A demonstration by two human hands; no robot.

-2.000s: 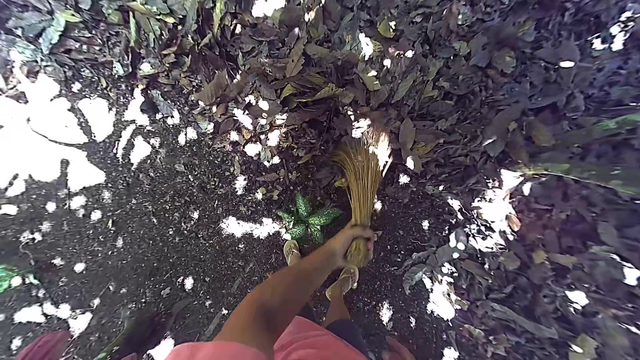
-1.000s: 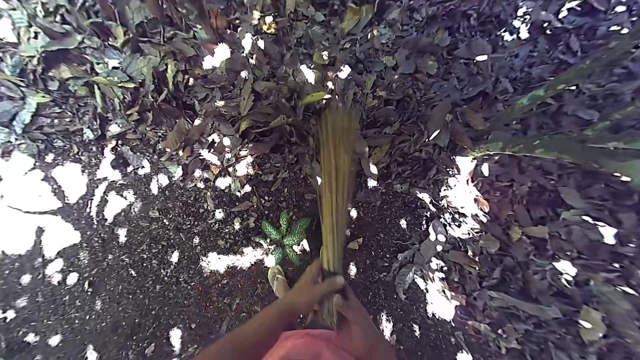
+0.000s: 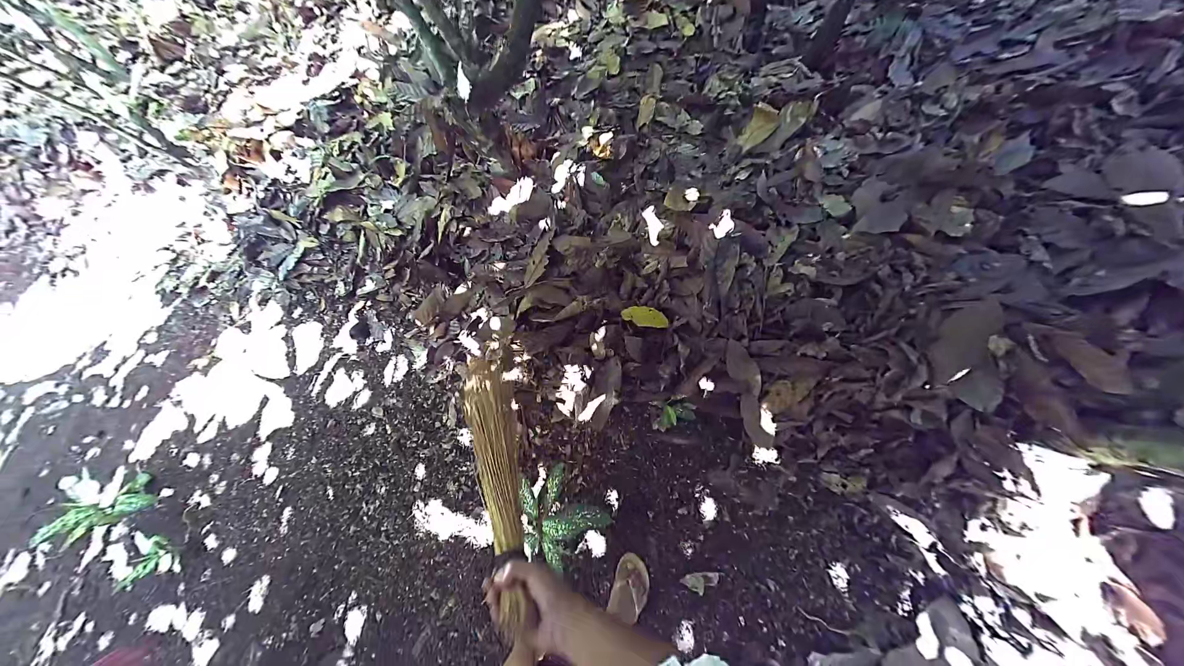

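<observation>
A hand broom of thin yellowish-brown sticks (image 3: pixel 495 453) reaches up from the lower middle of the head view, its bristle end at the edge of the dry leaf litter (image 3: pixel 638 259). My right hand (image 3: pixel 548 601), its forearm coming in from the lower right, is closed around the bound handle end. My left hand (image 3: pixel 500 606) is at the same handle, largely overlapped by the right, with only part of it and a bit of forearm showing. Just right of the broom stands a small plant with green speckled leaves (image 3: pixel 560 525).
My sandalled foot (image 3: pixel 629 587) is on the dark soil, right of the hands. Another low green plant (image 3: pixel 97 509) grows at left. Thin branching stems (image 3: pixel 490 79) rise from the leaves at the top. A tiny green seedling (image 3: pixel 673 413) stands near the litter's edge.
The broom has swung left, from the right of the speckled plant to its left, with my hands moving along. The view has shifted, showing stems at the top and another plant at left.
</observation>
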